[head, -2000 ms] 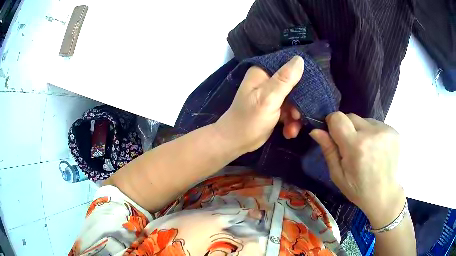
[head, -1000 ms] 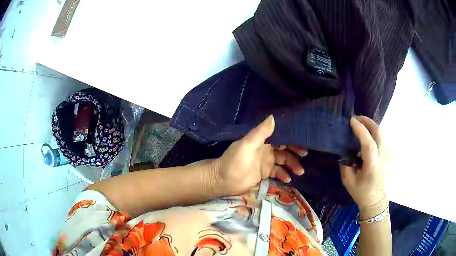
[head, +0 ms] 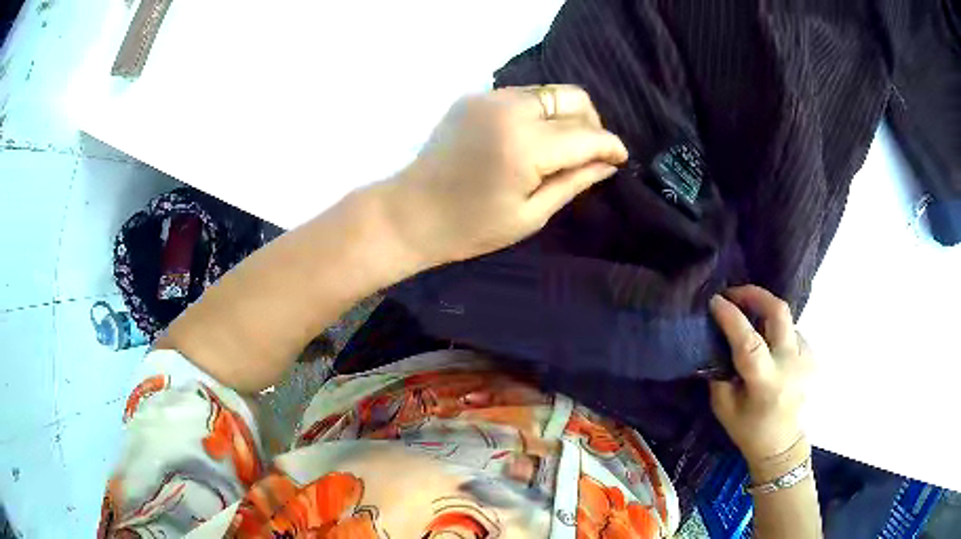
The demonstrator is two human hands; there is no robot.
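Observation:
A dark striped garment (head: 811, 116) lies over the table and hangs towards my lap. Its blue waistband (head: 590, 316) runs across in front of me, partly blurred. A black label (head: 680, 174) with pale print shows inside. My right hand (head: 764, 368), with a bracelet, is closed on the waistband's right part; anything else in its palm is hidden. My left hand (head: 516, 168), with a ring, is raised over the garment left of the label. Its thumb and fingertips are pinched together against the dark cloth; whether they hold cloth or thread cannot be told.
The white table (head: 316, 95) has a flat tan piece (head: 140, 37) at its far left. A floral-edged bag (head: 132, 268) with a dark red item stands below left, beside a blue-topped bottle (head: 116, 324). More dark cloth (head: 933, 137) lies right. Blue crates (head: 727, 500) are below.
My left hand has moved from the waistband up and over the garment, its fingers now pinched. The right hand keeps its grip, slightly lower. The waistband's left end has moved and is now partly covered.

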